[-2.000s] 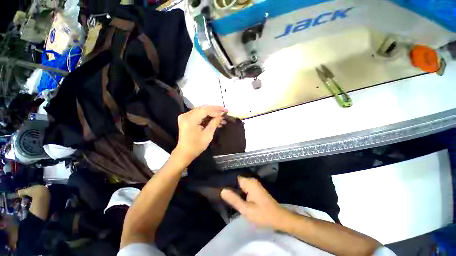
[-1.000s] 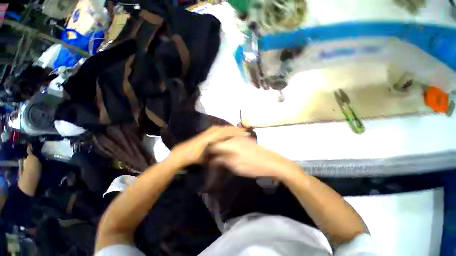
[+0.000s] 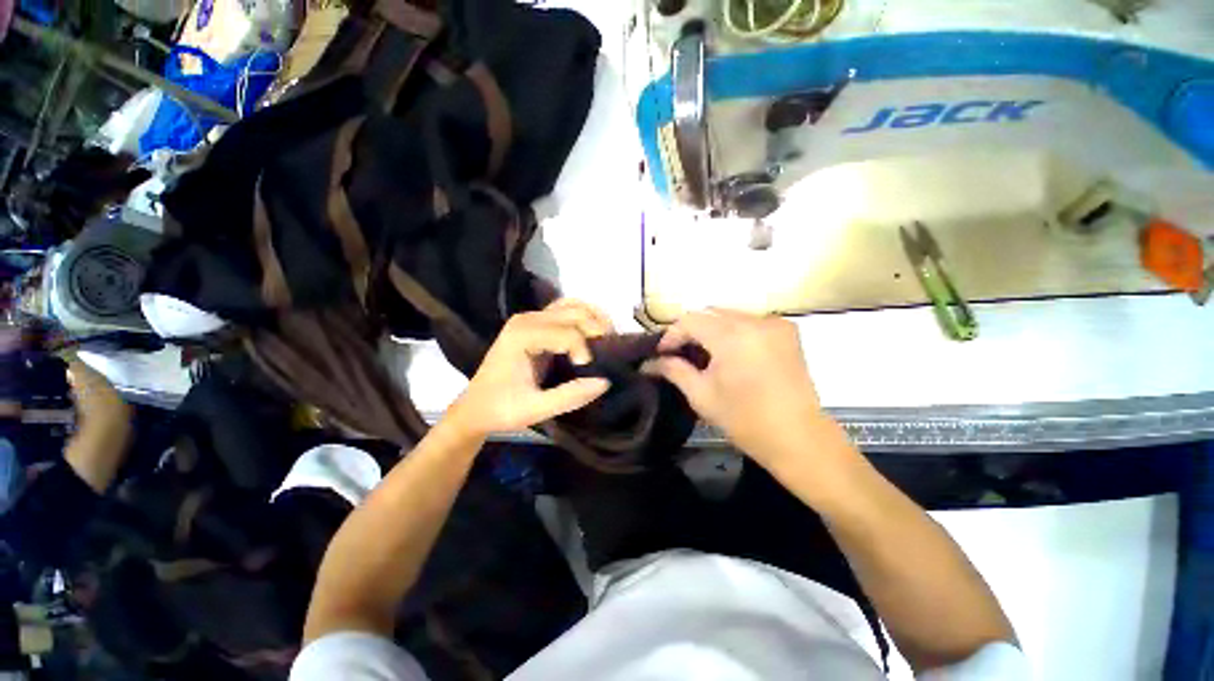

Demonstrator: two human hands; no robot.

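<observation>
A black garment piece with a brown edge (image 3: 619, 432) is held at the table's front edge, below the machine head. My left hand (image 3: 539, 370) grips its left side between thumb and fingers. My right hand (image 3: 739, 373) pinches the brown edge on the right. The cloth between the hands is folded, and part hangs over the table edge. The white and blue sewing machine (image 3: 919, 133) stands just beyond. The presser foot area (image 3: 759, 213) is apart from the cloth.
A heap of black garments with brown bands (image 3: 353, 213) lies at the left. Green-handled snips (image 3: 943, 286) lie on the machine bed, with an orange item (image 3: 1172, 256) at its right end. A measuring strip (image 3: 985, 428) runs along the front edge. Another person's arm (image 3: 100, 419) shows far left.
My right hand has risen from the lap to the table edge and now holds the cloth beside my left hand. The hands, overlapping a second ago, are now apart. The view has shifted.
</observation>
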